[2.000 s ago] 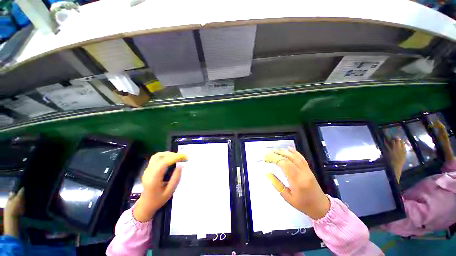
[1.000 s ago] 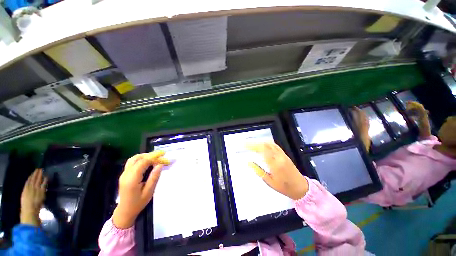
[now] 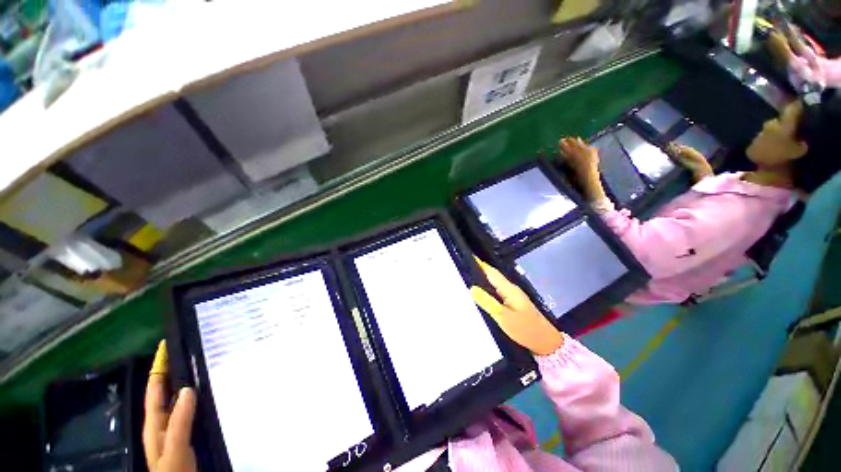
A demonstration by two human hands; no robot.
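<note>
A black tablet tray (image 3: 392,431) holds two tablets side by side, tilted in view. The left tablet (image 3: 277,369) has a white screen with faint text lines at its top. The right tablet (image 3: 426,313) is white with little text. Handwritten marks show near their lower corners. My left hand (image 3: 171,424), cut off by the bottom edge, is at the tray's left side, thumb on the rim. My right hand (image 3: 518,313) grips the tray's right rim. Both hands wear yellow finger cots. The fingers under the tray are hidden.
Another tray (image 3: 503,247) with two grey-lit tablets stands to the right. Beyond it, a person in pink (image 3: 710,230) has both hands at a further tray. A dark tray (image 3: 88,419) lies at lower left. Printed sheets (image 3: 249,120) hang on the shelf front above the green bench (image 3: 369,195).
My hands have moved from over the screens to the tray's two sides. The view has turned right, and the tray appears tilted. List lines now show on the left screen.
</note>
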